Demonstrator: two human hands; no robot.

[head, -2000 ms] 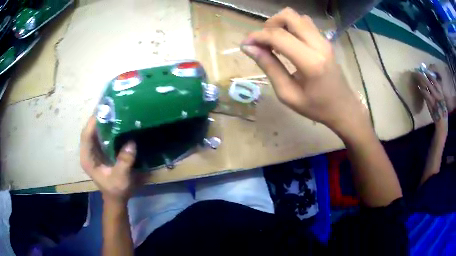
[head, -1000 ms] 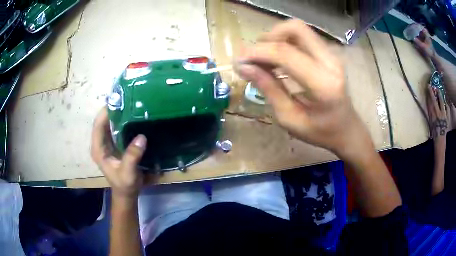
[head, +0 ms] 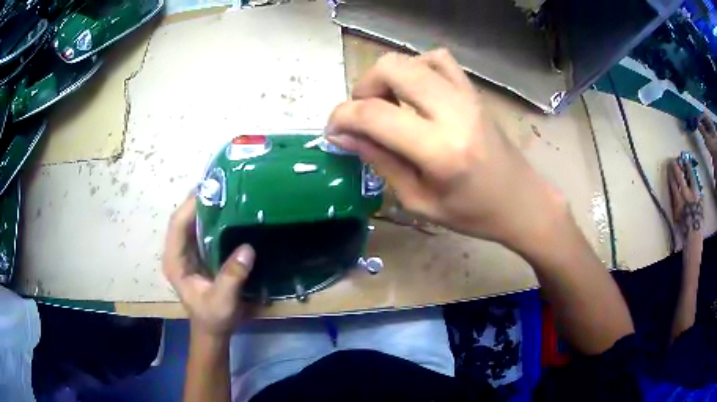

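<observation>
A glossy green car-shaped housing point(head: 275, 192) is held at the bench edge, its dark open recess facing me. My left hand point(head: 208, 275) grips its left side, thumb inside the recess. A red tail-light piece point(head: 249, 141) with a silver surround shows at the far left corner; my right fingers hide the other one. Round silver lamps sit at both sides, the left lamp point(head: 210, 189) fully visible. A small round mirror point(head: 370, 264) sticks out at the right. My right hand point(head: 440, 145) pinches a thin pale stick point(head: 316, 143), its tip at the shell's far right end.
An open cardboard box point(head: 487, 39) stands at the back. Several green housings point(head: 98, 31) lie stacked at far left. Dark cables point(head: 638, 149) cross the bench at right. Another person's hand point(head: 685, 188) holds a small piece at far right. Worn cardboard point(head: 189, 86) covers the bench.
My right hand has moved left and down from above the bench, bringing the stick to the shell. The shell sits lower and farther right in the picture, and the box shows more.
</observation>
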